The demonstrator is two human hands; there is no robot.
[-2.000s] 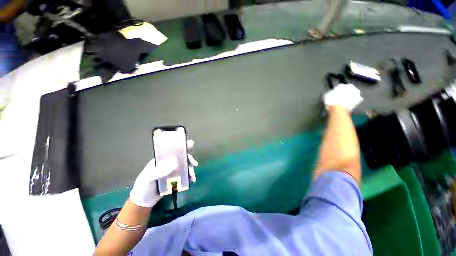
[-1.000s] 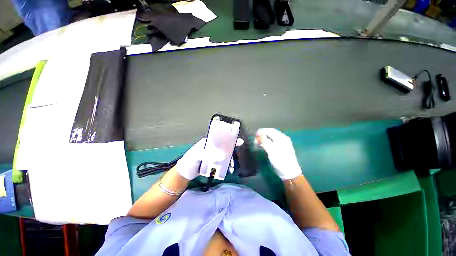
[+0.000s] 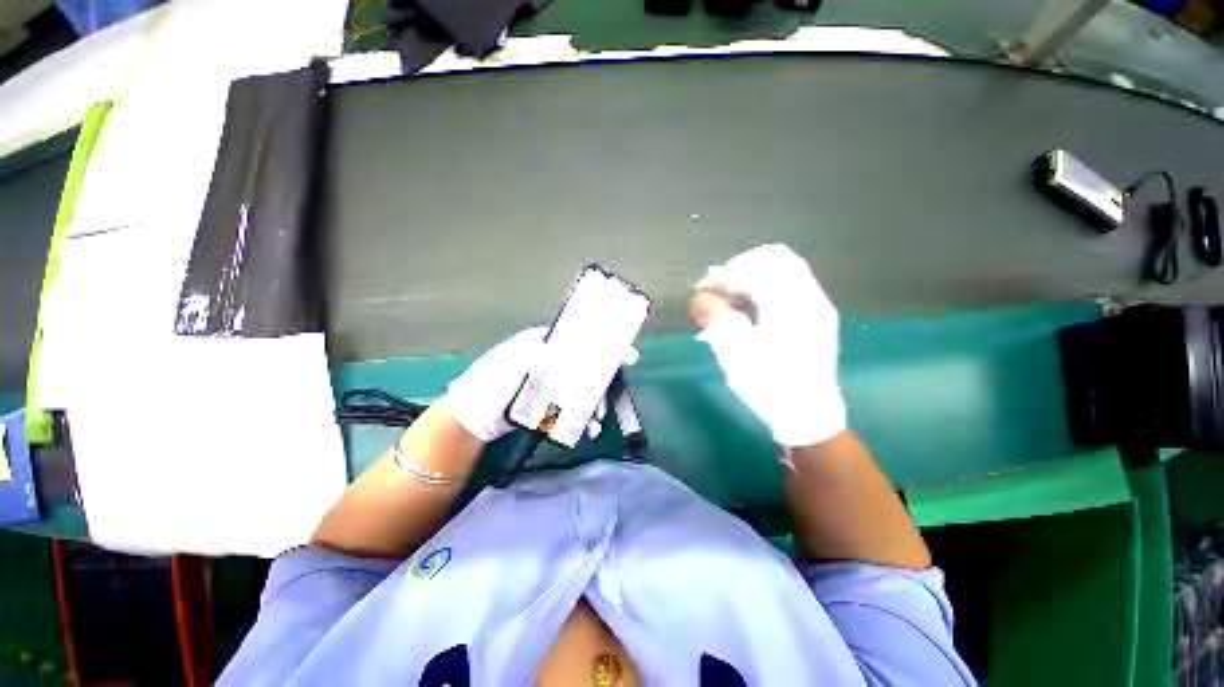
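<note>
My left hand [image 3: 503,385], in a white glove with bare-looking fingertips hard to make out, holds the silver-white adapter inner unit [image 3: 587,352] tilted in front of my chest. The unit has dark edges and a small brown-yellow patch at its lower end, where a black cable leaves. A dark piece with a light patch [image 3: 627,413] shows just right of the unit; what it is I cannot tell. My right hand [image 3: 783,342], gloved, is raised to the right of the unit, apart from it, fingers curled with bare fingertips showing. A coiled black cable [image 3: 381,408] lies left of my left hand.
Another silver unit [image 3: 1082,189] with its cable [image 3: 1162,242] lies on the dark belt [image 3: 510,161] at right, beside a black shell [image 3: 1205,226]. Black cases [image 3: 1141,377] stand at right above a green bin [image 3: 1027,491]. White paper [image 3: 128,456] and a glossy black sheet [image 3: 255,215] lie left.
My right hand first came back from the belt at right to the front of my chest, and has since risen slightly. The unit in my left hand is tilted more to the right.
</note>
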